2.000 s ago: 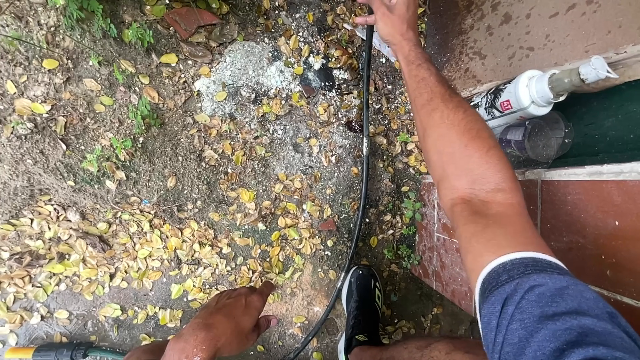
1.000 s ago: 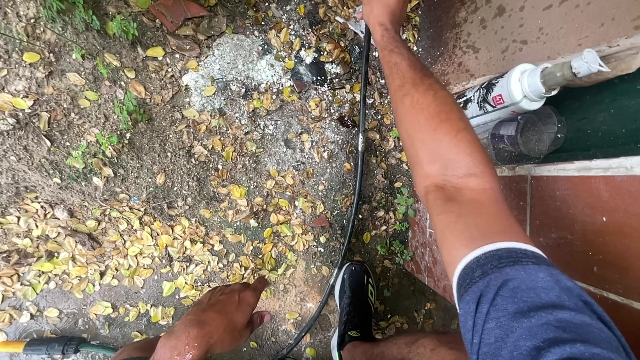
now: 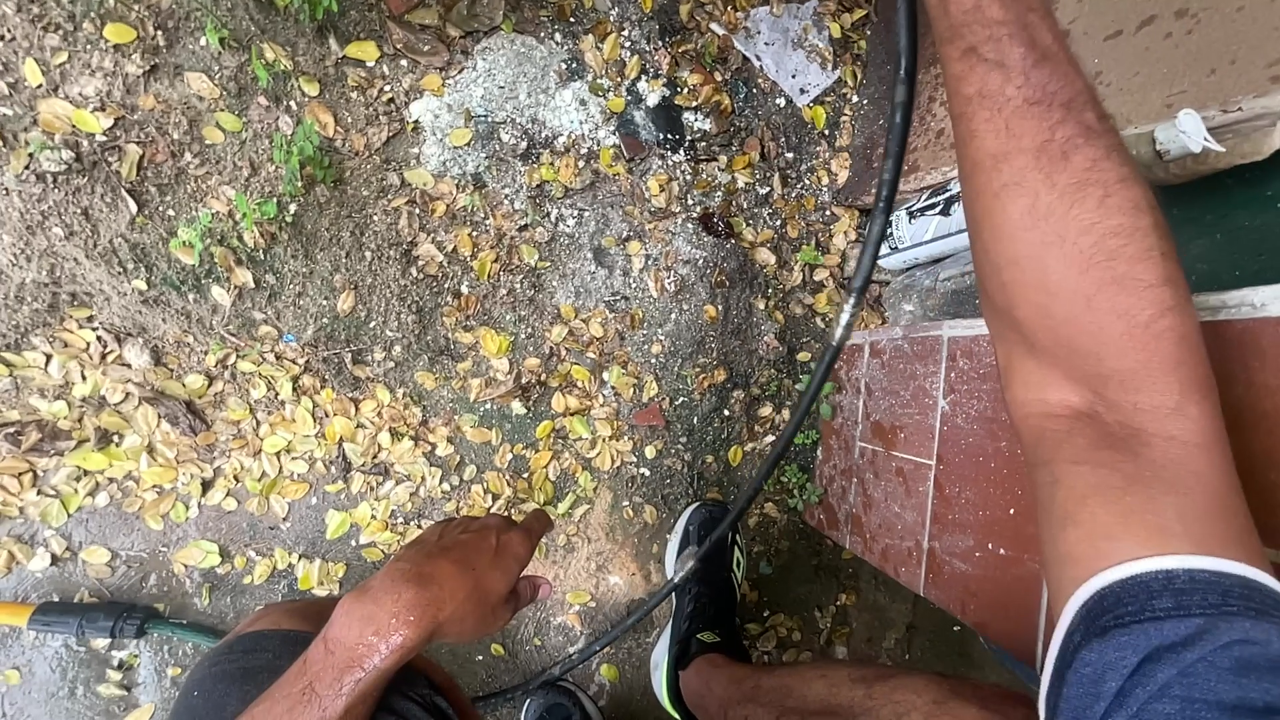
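Observation:
My left hand [image 3: 465, 580] hangs low over the leafy ground, beside my knee, with thumb and forefinger apart and nothing in it. My right arm reaches up past the top edge of the head view, so the right hand is out of sight. A black hose [image 3: 800, 410] curves down from the top edge, close beside my right forearm. It crosses over a black shoe [image 3: 708, 590] and runs to a second shoe [image 3: 560, 700] at the bottom edge.
Red tiles [image 3: 985, 450] form a step at the right. A white bottle [image 3: 925, 228] lies behind my right forearm. A yellow and black hose connector [image 3: 90, 619] lies at lower left. Fallen leaves, a whitish rubble patch [image 3: 510, 100] and a pale scrap [image 3: 785, 48] cover parts of the soil.
My right hand, at the top edge earlier, has gone out of view as the arm moved right. The hose has shifted right with it and now crosses the shoe. The pale scrap shows more fully.

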